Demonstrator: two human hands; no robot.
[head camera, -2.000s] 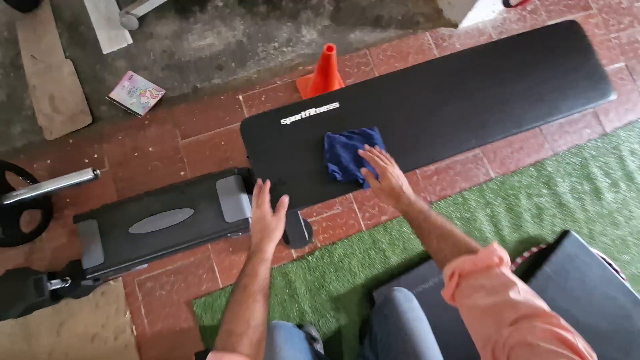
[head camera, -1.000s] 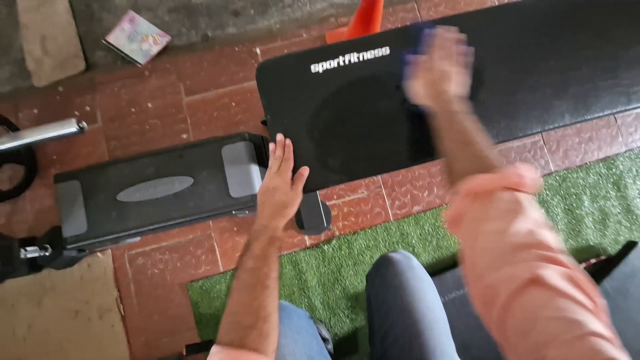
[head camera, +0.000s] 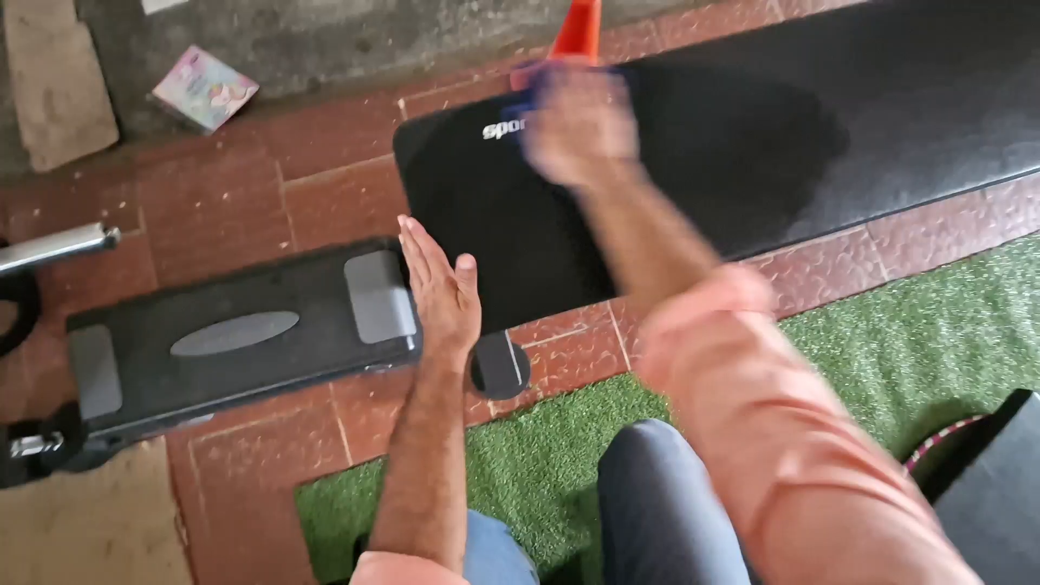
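A long black padded exercise bench (head camera: 739, 154) with white lettering near its left end runs to the upper right. My right hand (head camera: 581, 122), blurred by motion, lies over the far edge of that end and presses a dark blue cloth (head camera: 520, 101) on the pad, hiding part of the lettering. Most of the cloth is hidden under the hand. My left hand (head camera: 441, 288) rests against the near left edge of the pad, fingers straight and thumb apart, with nothing in it.
An orange cone (head camera: 578, 32) stands beyond the bench. A black step platform (head camera: 244, 333) with grey pads lies at left, near a chrome bar (head camera: 57, 248). A booklet (head camera: 205, 88) lies on the floor. Green artificial turf (head camera: 561, 455) and a dark box-like object (head camera: 991, 487) are nearer.
My right hand first moved right along the bench with the blue cloth, then back left to the lettering at the far edge. My left hand stays at the bench's left end.
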